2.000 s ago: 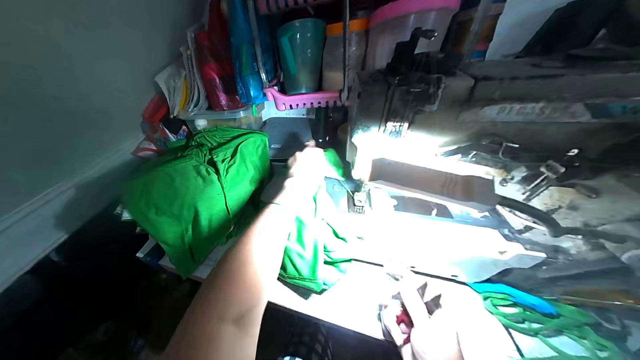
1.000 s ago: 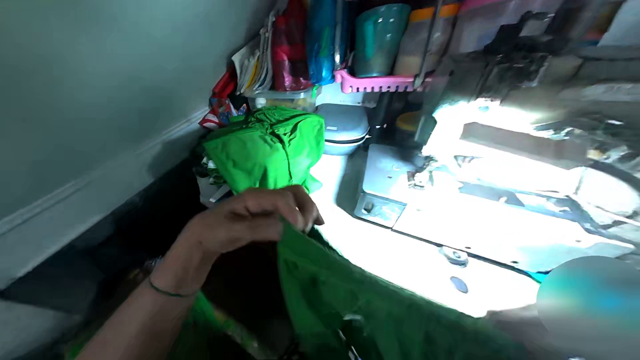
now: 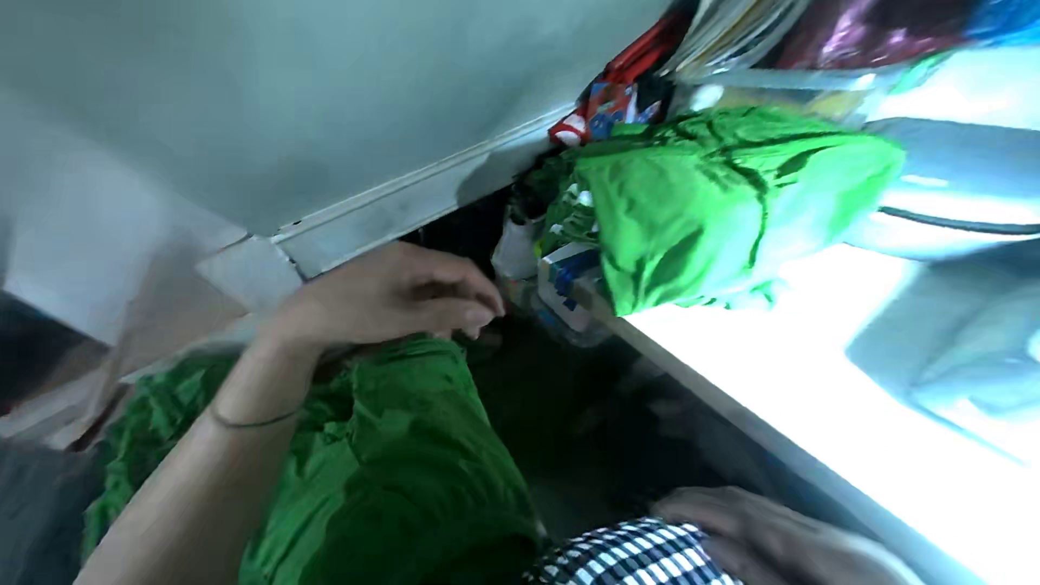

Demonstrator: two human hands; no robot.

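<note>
My left hand (image 3: pixel 390 296), with a thin dark band at its wrist, is over the upper end of green cloth (image 3: pixel 422 422) left of the table; its fingers are curled, and whether they pinch the cloth cannot be told. The cloth hangs down toward the bottom of the view. My right hand (image 3: pixel 764 532), blurred and partly cut off, lies at the bottom beside black-and-white checked fabric (image 3: pixel 642 552); its fingertips are hidden. Bundled green fabric (image 3: pixel 699 203) rests on the far left end of the brightly lit table.
The white table's edge (image 3: pixel 731 402) runs diagonally to the lower right. A clear plastic container (image 3: pixel 812 91) stands behind the green bundle, and a small box (image 3: pixel 569 284) is beside the table's end. A wall with a pale baseboard (image 3: pixel 422 191) borders the left side.
The green cloth, at the sewing machine two seconds ago, is now down left of the table with my left hand over it. The view has swung left, and the machine is out of sight.
</note>
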